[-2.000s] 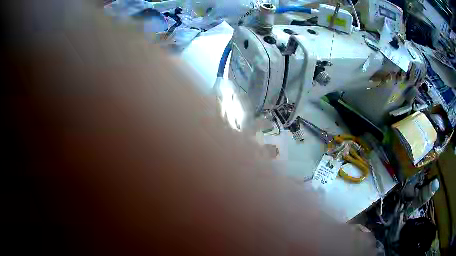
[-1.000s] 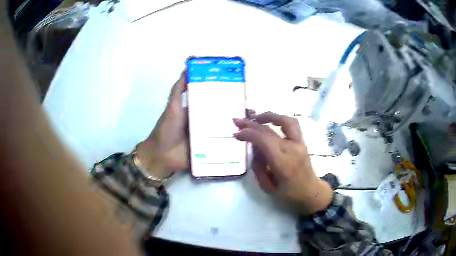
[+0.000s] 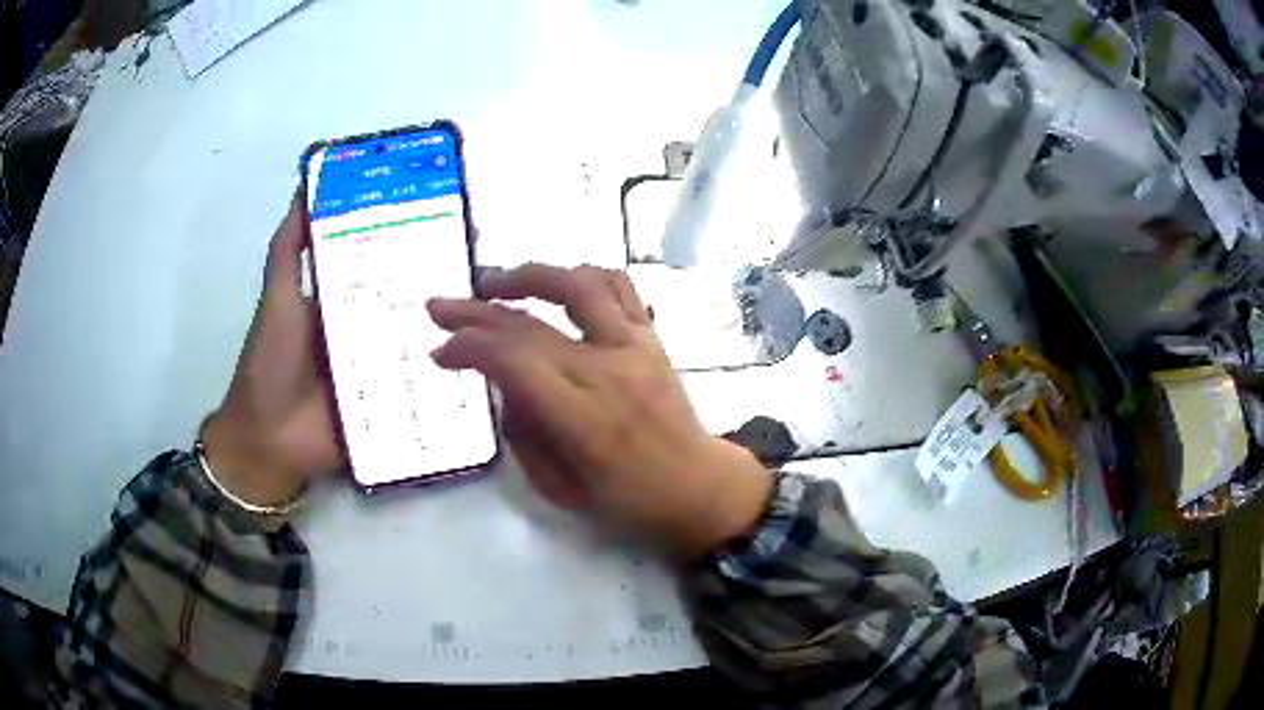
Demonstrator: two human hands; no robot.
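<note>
A smartphone (image 3: pixel 402 319) with a lit screen, blue header and white page is held upright in the view above the white table. My left hand (image 3: pixel 284 375) holds it from the left side and behind, so most of its fingers are hidden. My right hand (image 3: pixel 596 388) is over the phone's right edge, its index and middle fingertips at the screen; whether they touch it I cannot tell. It grips nothing.
The white sewing machine (image 3: pixel 943 125) stands to the right, with its lit lamp (image 3: pixel 707 180) beside the needle. Orange-handled scissors (image 3: pixel 1033 430) and a white hang tag (image 3: pixel 959 441) lie right of it. A parts box (image 3: pixel 1195 433) is far right. A printed sheet (image 3: pixel 229 25) lies at the back left.
Two seconds ago a blurred brown shape covered much of the view. Since one second ago, the phone and both hands appear further left, the machine shows more fully, and the screen page has changed.
</note>
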